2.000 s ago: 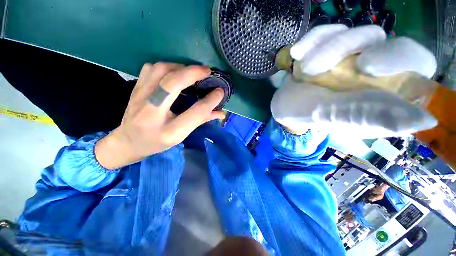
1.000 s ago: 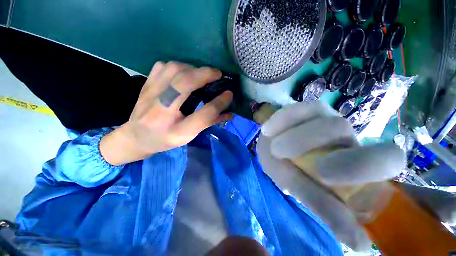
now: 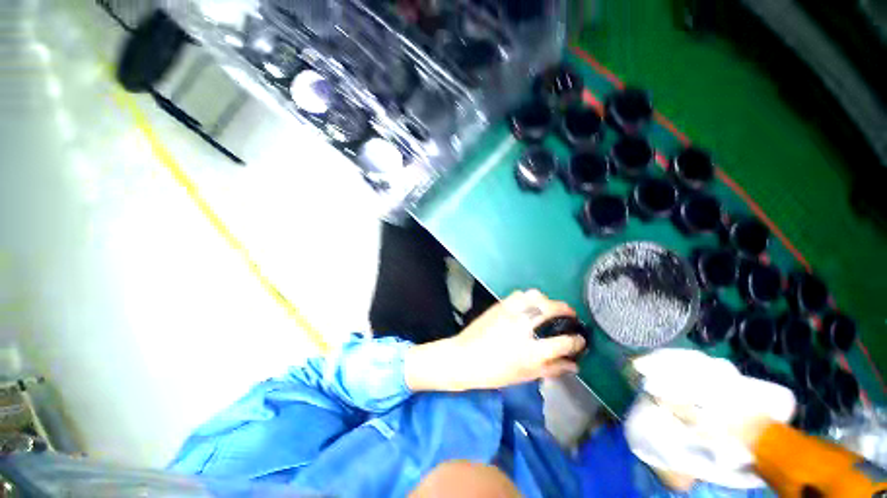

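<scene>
My left hand (image 3: 496, 345), bare with a ring, holds a round black unit (image 3: 560, 329) at the front edge of the green mat. My right hand (image 3: 705, 413), in a white glove, is closed round an orange electric screwdriver (image 3: 812, 459), right of the unit and apart from it. The screwdriver's tip cannot be made out clearly. The round screw plate (image 3: 622, 326) lies on the mat just beyond the hands, with small black screws heaped on part of it.
Rows of black units (image 3: 654, 196) stand beyond and right of the plate. A clear blister tray (image 3: 389, 107) with units is at the upper left. A red-orange line (image 3: 720, 180) borders a green surface. A clear plastic bag (image 3: 866, 428) lies at the right. A dark stool (image 3: 151, 53) stands on the floor.
The view has swung left and widened, bringing in the blister tray and floor. My left hand still holds the unit. My gloved right hand still holds the screwdriver, now beside the plate's near edge.
</scene>
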